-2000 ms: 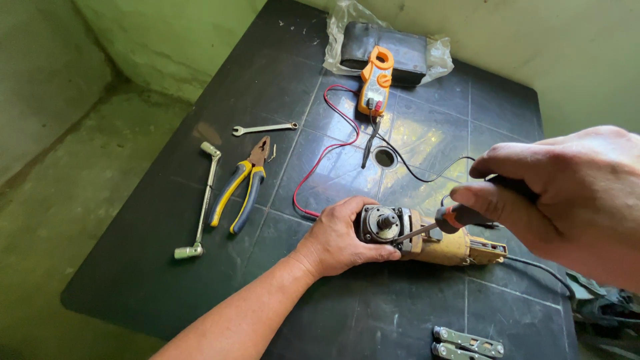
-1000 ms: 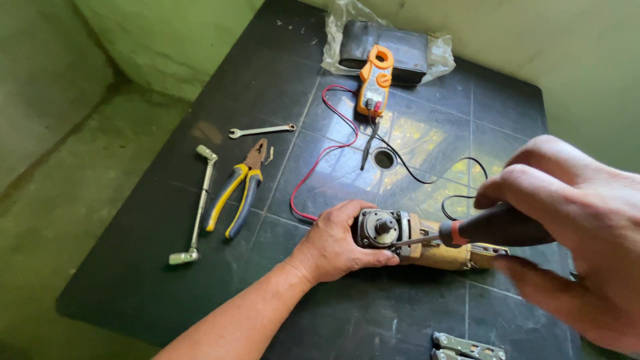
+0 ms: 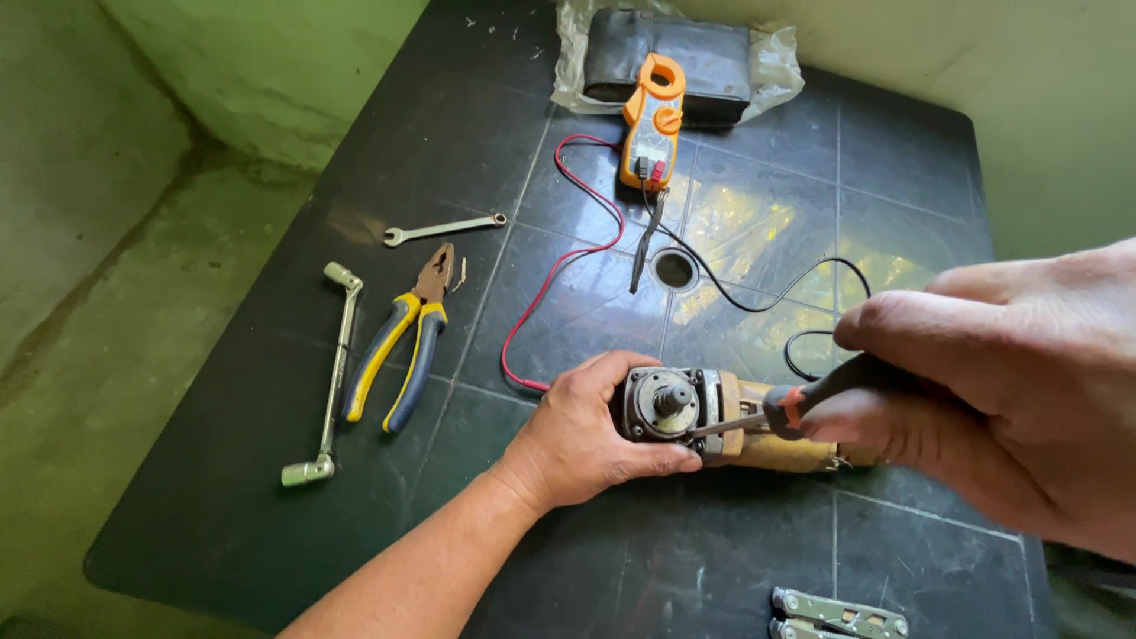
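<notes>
An angle grinder [image 3: 781,451] with a worn yellow body lies on the black table, its metal gear head and threaded spindle facing up. My left hand [image 3: 590,430] grips the gear head from the left, the thumb along its near side. In my right hand [image 3: 994,390] is a screwdriver [image 3: 799,406] with a dark handle and an orange-red band. The screwdriver's shaft slants down to the left, and its tip meets the gear head near a lower corner, beside the spindle. My right palm and fingers hide the handle's rear end and the back of the grinder.
Combination pliers [image 3: 417,342], a small combination wrench [image 3: 445,230] and a double-ended swivel socket wrench [image 3: 339,373] lie left. An orange clamp meter [image 3: 655,124] with red and black leads leans by a black case [image 3: 710,53] on plastic. A multitool [image 3: 839,615] lies at the near edge.
My right hand has shifted about the screwdriver's handle, its fingers first over it, then spread, now closed round it again. My left hand has stayed on the gear head.
</notes>
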